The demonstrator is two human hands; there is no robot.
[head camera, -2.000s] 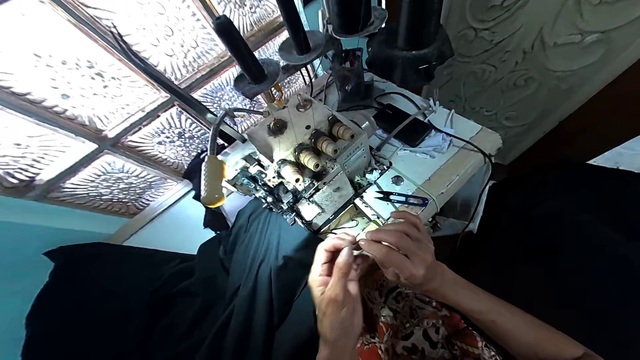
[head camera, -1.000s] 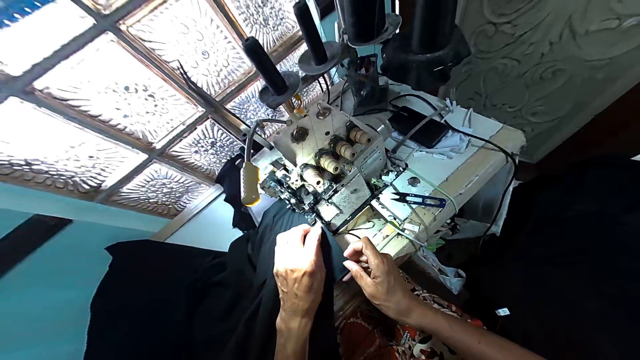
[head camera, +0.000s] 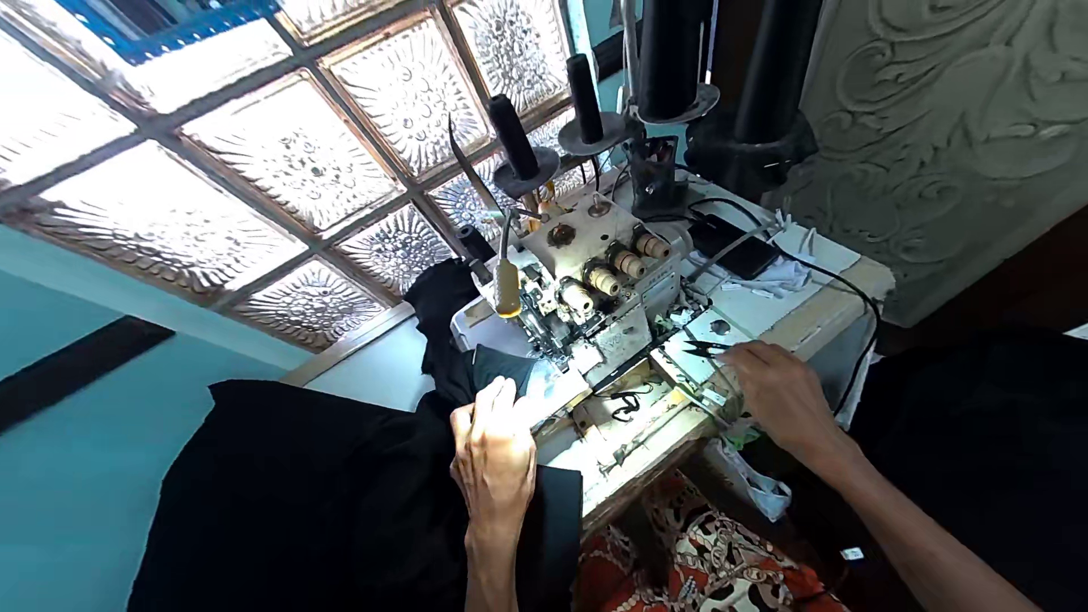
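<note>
An overlock sewing machine [head camera: 612, 297] stands on the table, its lamp lighting the needle area. My left hand [head camera: 495, 442] rests on black fabric [head camera: 340, 493] just in front of the presser foot area; whether its fingers grip the cloth is not clear. Part of the fabric lies by the machine's left side, and the rest hangs at the left. My right hand [head camera: 761, 374] has its fingers closed on the handle end of the thread snips [head camera: 707, 347], whose dark blades point left over the machine's right plate.
Black thread cones [head camera: 512, 136] stand behind the machine. A dark phone [head camera: 735, 246] lies on white cloth [head camera: 782, 276] at the back right, with a black cable [head camera: 871, 319] looping past the table's right edge. Patterned glass panes [head camera: 293, 149] are at the left.
My right hand has moved right, from near the fabric to the snips, and has taken hold of them. My left hand stays at the black fabric in front of the machine. The view has shifted.
</note>
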